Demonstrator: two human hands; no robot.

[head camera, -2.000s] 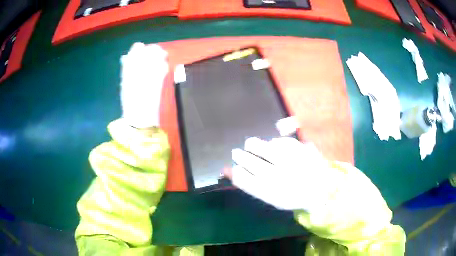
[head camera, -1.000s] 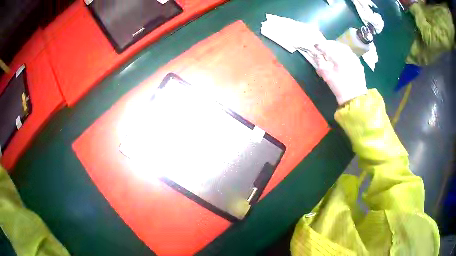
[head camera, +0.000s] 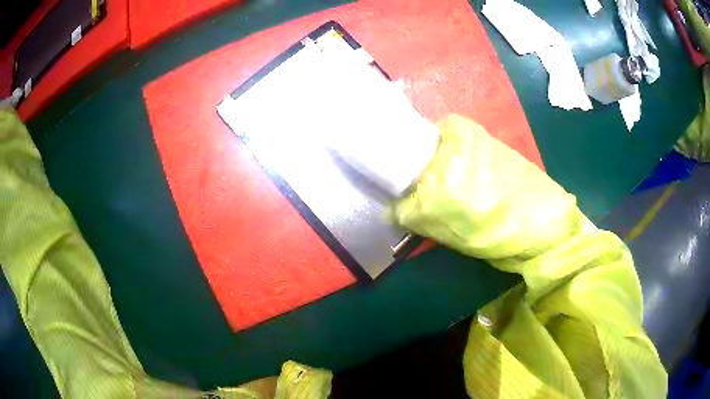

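The display panel [head camera: 354, 234] lies back side up and slanted on the red foam pad [head camera: 210, 257], its upper part washed out by glare. My right hand [head camera: 389, 148], in a white glove, is over the middle of the panel. Glare hides its fingers, so I cannot tell whether it holds a wipe. My left sleeve reaches up along the left edge. Only a bit of my left hand [head camera: 11, 100] shows there, beside another panel [head camera: 53, 39], cut off by the edge.
White wipes [head camera: 557, 66] and a small translucent bottle [head camera: 611, 78] with a metal top are on the green worktop [head camera: 148, 273] at the upper right. More red pads [head camera: 167, 19] are at the upper left. A yellow-green sleeve shows at the right edge.
My right hand has moved left from the wipes onto the panel. My left arm has reached further up at the left edge. The panel and pad appear higher in view.
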